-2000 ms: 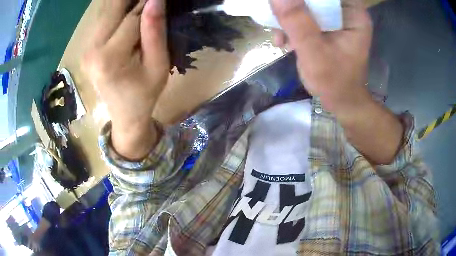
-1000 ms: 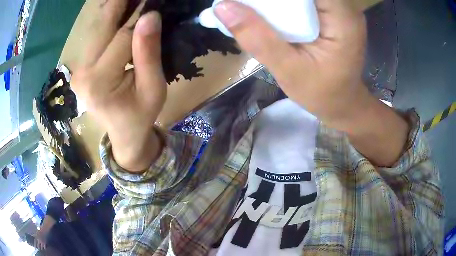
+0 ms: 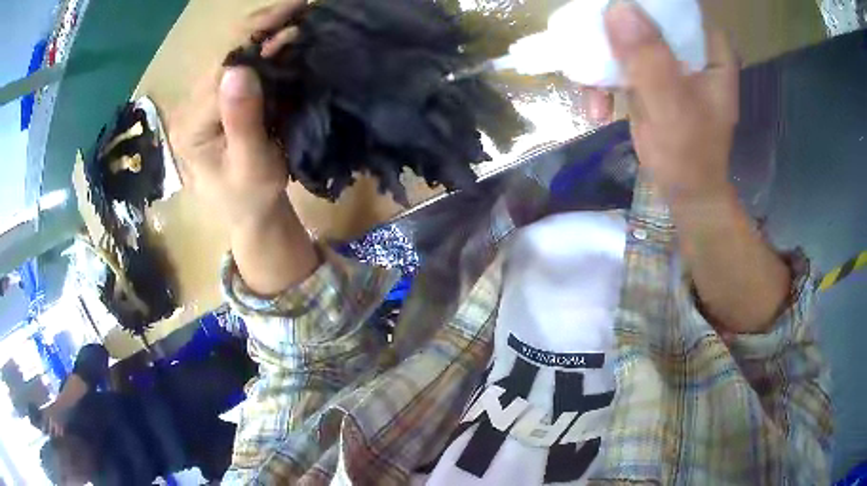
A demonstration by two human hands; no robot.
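Observation:
My left hand (image 3: 223,142) grips a black shaggy figure (image 3: 380,104) at its left side, thumb and fingers around its edge. Ragged black strips hang from the figure's lower side above the bench. My right hand (image 3: 680,128) holds a white glue bottle (image 3: 575,43) on its side. The bottle's thin nozzle points left and its tip is at the figure's right part. Whether glue is coming out cannot be told. The upper parts of both hands are close to the picture's top edge.
Black pieces with tan legs (image 3: 130,161) lie at the left bench end on a white sheet (image 3: 171,157). Another black clump (image 3: 143,285) lies nearer. A bin of glittery pieces (image 3: 385,249) is under the bench edge. A green strip (image 3: 100,66) runs behind. Another person (image 3: 143,418) is at lower left.
The black figure has come further into view and its shaggy side shows more fully. The right hand and bottle moved left, then back right, away from the left hand.

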